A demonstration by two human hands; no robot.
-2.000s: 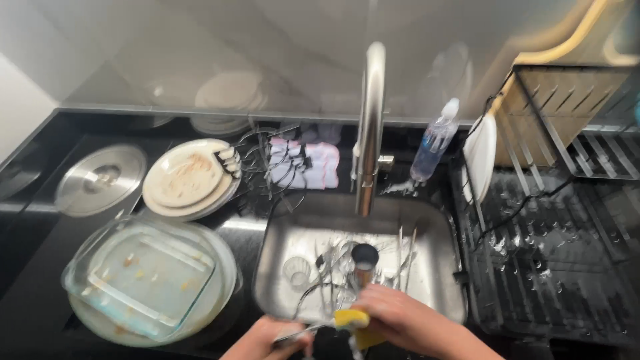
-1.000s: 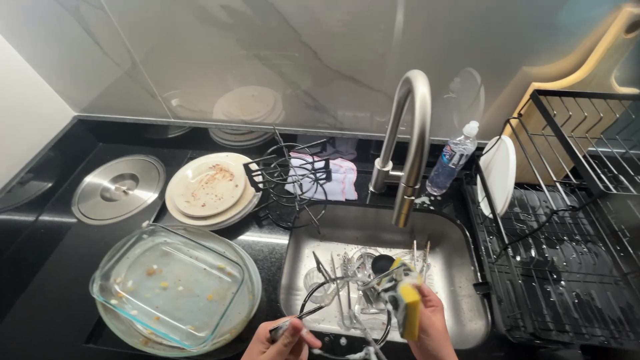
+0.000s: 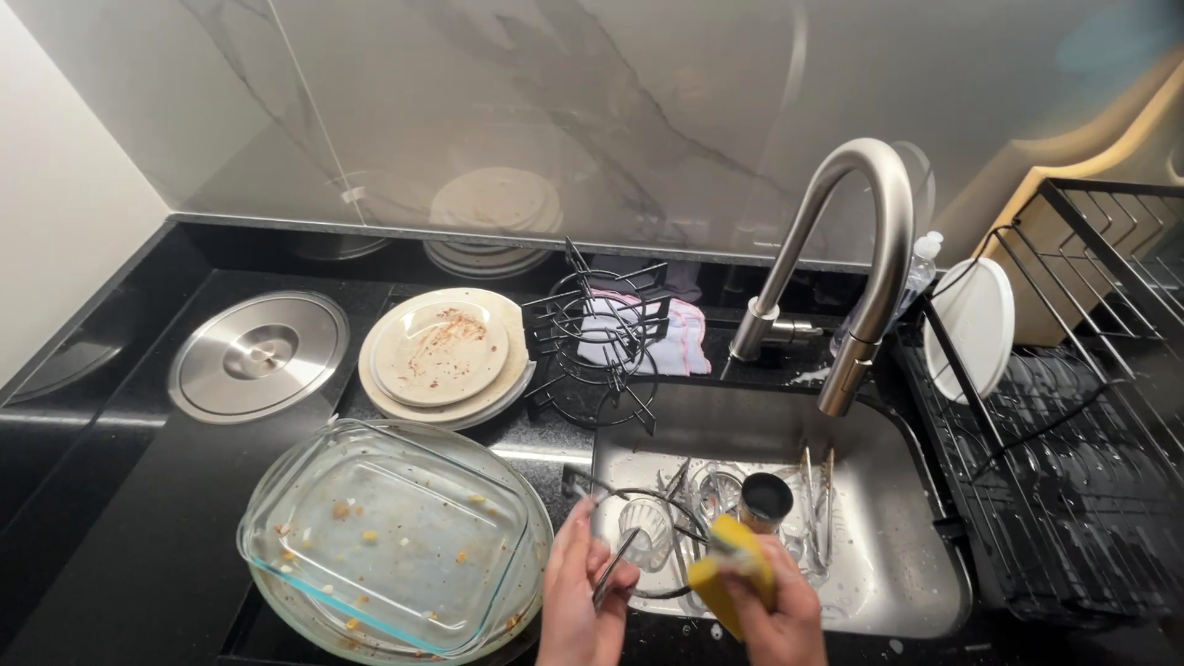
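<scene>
Over the near left edge of the sink (image 3: 911, 583), my left hand (image 3: 585, 592) grips a black metal stove burner grate (image 3: 647, 492), a ring with prongs. My right hand (image 3: 777, 601) holds a yellow sponge (image 3: 731, 578) with some foam on it, at the right side of the ring. Beneath and beyond the hands, the sink holds a ribbed clear glass (image 3: 646, 535), a black-topped container (image 3: 766, 498) and metal utensils (image 3: 819, 509). More burner grates (image 3: 606, 324) are stacked behind the sink's left corner, partly over a white cloth with pink edging (image 3: 686, 340).
A curved steel faucet (image 3: 856, 176) rises behind the sink. Left stand a soiled glass baking dish (image 3: 398, 546) on a larger dish, stacked dirty plates (image 3: 442, 356) and a round steel lid (image 3: 259, 356). Right are a black dish rack (image 3: 1064, 435), a white plate (image 3: 971, 328) and a clear bottle (image 3: 916, 268).
The sponge, held up beside the grate one second ago, is now lower, at the ring's right side. Both hands still hold their things. The view has shifted.
</scene>
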